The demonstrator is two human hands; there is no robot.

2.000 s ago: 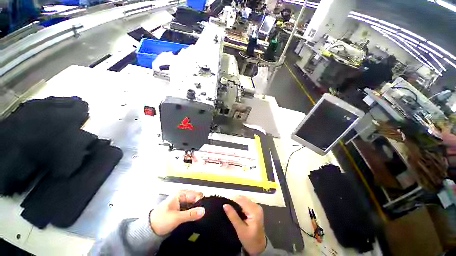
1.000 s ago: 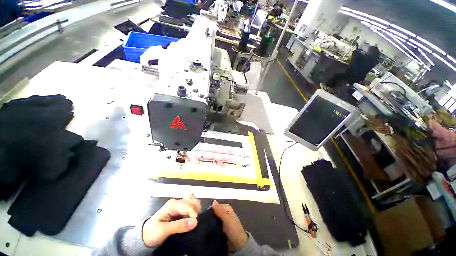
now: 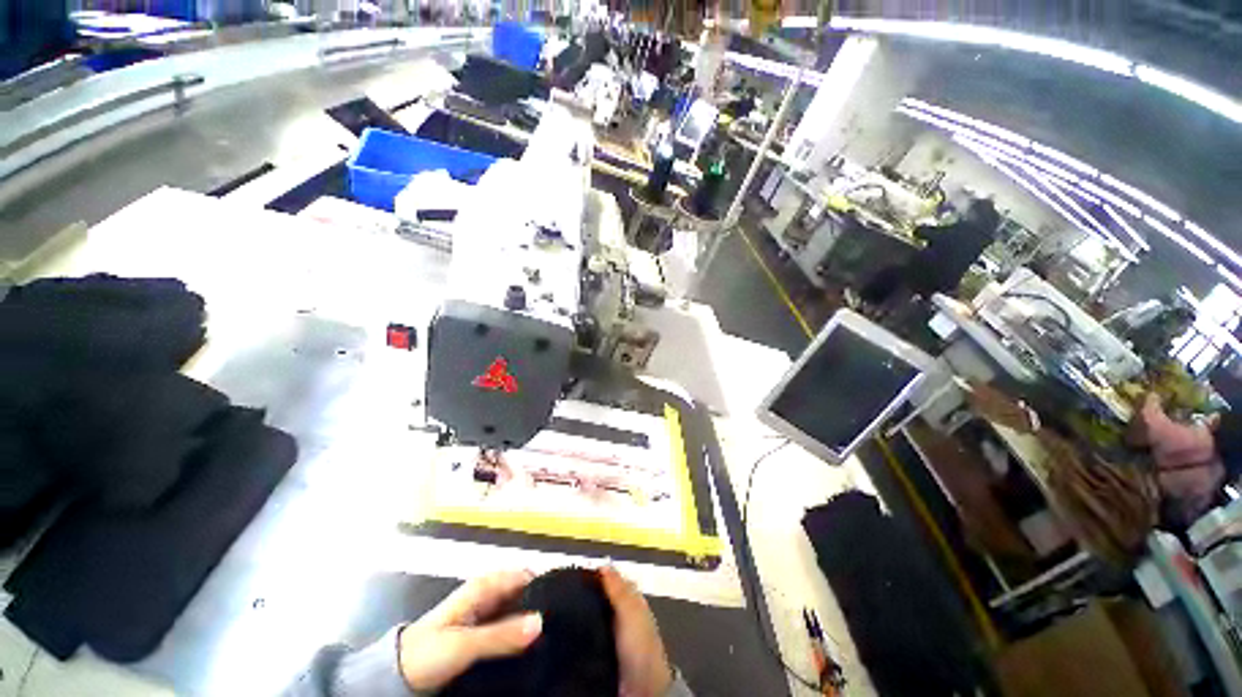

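A black fabric piece (image 3: 565,629) is bunched up between both hands at the bottom centre, its lower part cut off by the picture's edge. My left hand (image 3: 470,635) holds its left side, thumb on top. My right hand (image 3: 635,629) holds its right side; its fingertips are hard to make out. The fabric is in front of the yellow-edged sewing template (image 3: 572,528), not on it. The machine head (image 3: 499,375) with its grey cover stands above the template's left part. The needle area (image 3: 486,467) shows small and blurred.
A heap of black panels (image 3: 109,436) lies left. A right-hand black pile (image 3: 892,592) lies below the control screen (image 3: 842,387). Orange-and-black snips (image 3: 823,659) lie beside that pile. A blue bin (image 3: 416,169) is behind the machine. A pinkish shape, perhaps a person's part, shows far right.
The view has tilted, and the template and screen sit lower in it. The fabric is turned and gathered more between the hands. The small yellow label seen two seconds ago no longer shows.
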